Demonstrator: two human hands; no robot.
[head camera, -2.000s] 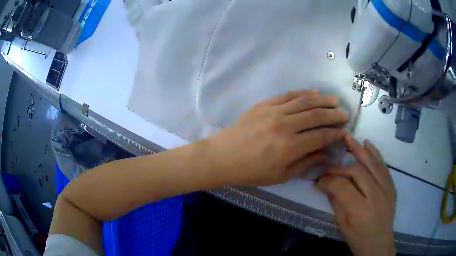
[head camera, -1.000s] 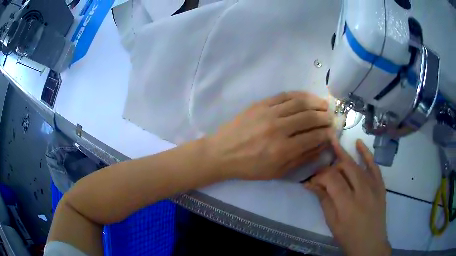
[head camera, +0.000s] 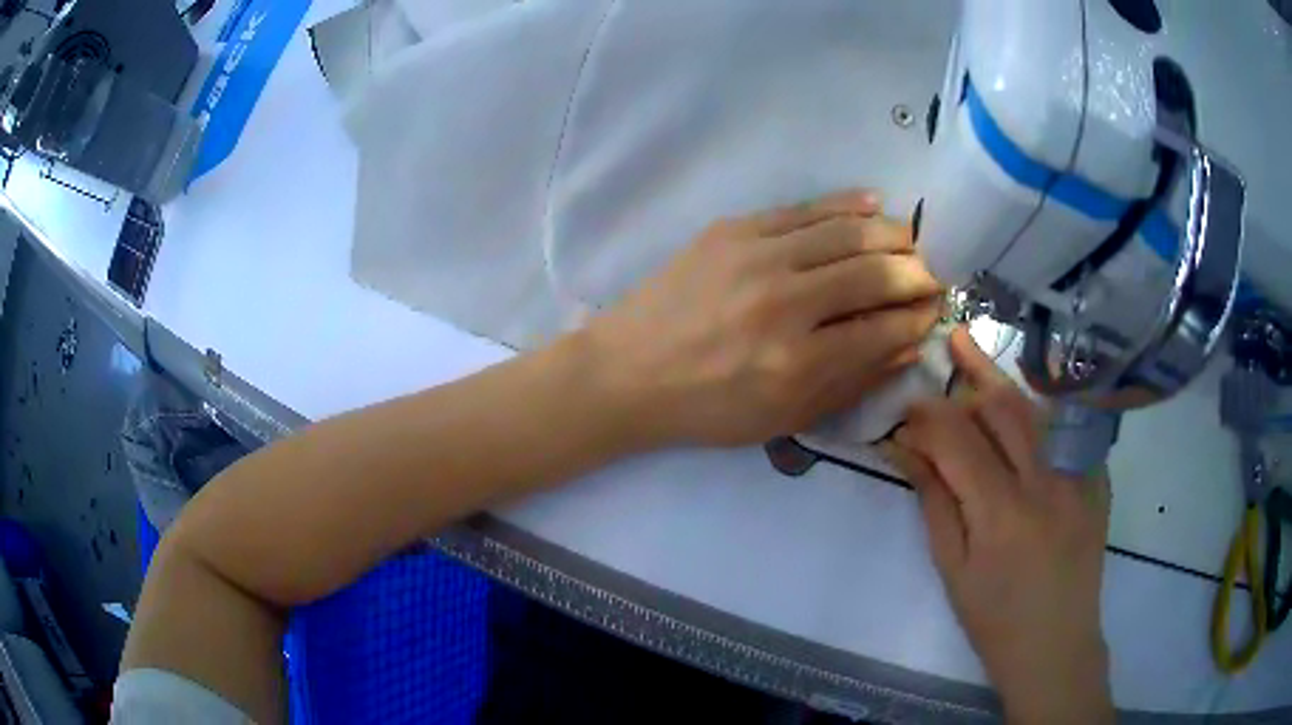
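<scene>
A pale grey garment panel (head camera: 680, 128) with a curved stitch line lies on the white table, its right part under my left hand. My left hand (head camera: 772, 319) presses flat on the panel, fingertips just left of the presser foot (head camera: 966, 303). My right hand (head camera: 992, 496) is at the panel's near edge, index fingertip close to the foot; thumb and fingers seem to pinch the edge, partly hidden. A dark edge line shows between the hands. The needle itself is hidden. The sewing machine head (head camera: 1063, 170) stands at the right.
Snips with a yellow loop handle (head camera: 1241, 595) lie at the far right. A measuring scale (head camera: 638, 602) runs along the table's front edge. A blue crate (head camera: 390, 644) is below. Part of a second machine (head camera: 99, 85) stands at the upper left.
The panel and my left hand have moved away from the table's front edge, and the panel's near edge has shifted up beside the foot. My right index fingertip is closer to the foot.
</scene>
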